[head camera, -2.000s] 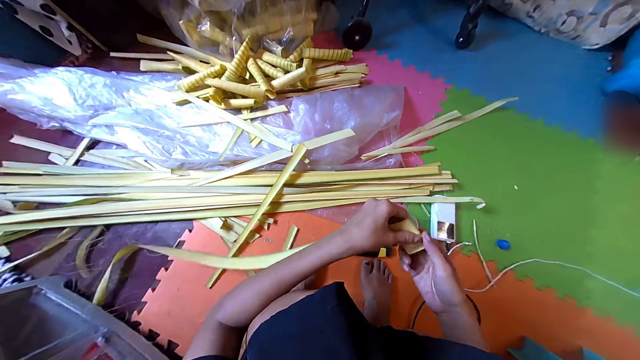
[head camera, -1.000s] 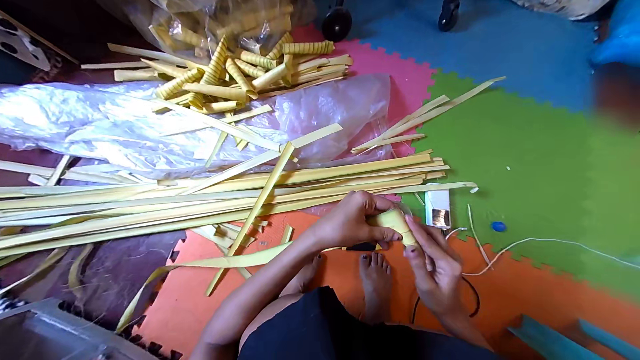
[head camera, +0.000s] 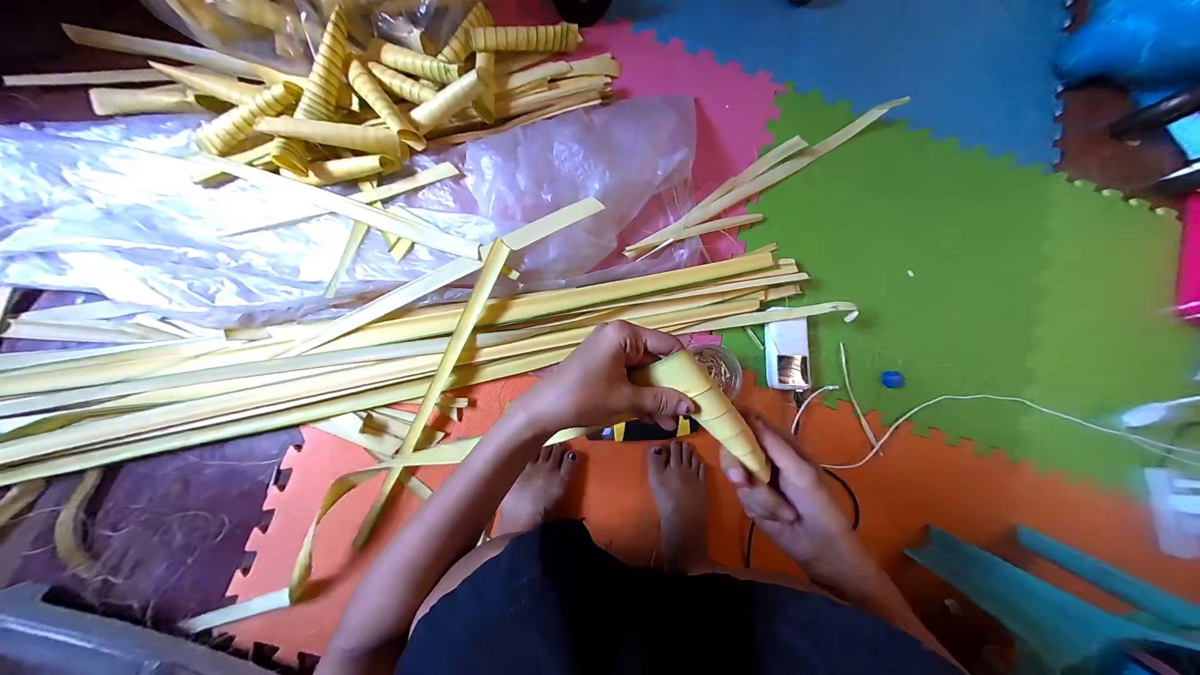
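A cone of coiled pale palm-leaf strip (head camera: 710, 405) lies slanted between my hands, wide end up and left, tip down and right. My left hand (head camera: 614, 380) grips the wide end, thumb along its side. Around the narrow tip are the fingers of my right hand (head camera: 783, 487). A loose length of leaf strip (head camera: 436, 455) trails from behind my left hand, down and left past my forearm. Long flat leaf strips (head camera: 375, 375) lie in a bundle to the left, with a folded strip (head camera: 459, 347) across them. Finished wrapped cones (head camera: 328, 75) are piled at the top left.
Clear plastic sheeting (head camera: 581, 178) lies under the pile. Beyond my hands are a small round container (head camera: 720, 366), a white charger-like box (head camera: 787, 352), a white cable (head camera: 975, 397) and a blue cap (head camera: 892, 379). Teal pieces (head camera: 1022, 600) stand at lower right on the foam mats.
The coiled piece between my hands shows longer and as a plain cone, with my hands farther apart along it. The round container and more of my feet have come into sight.
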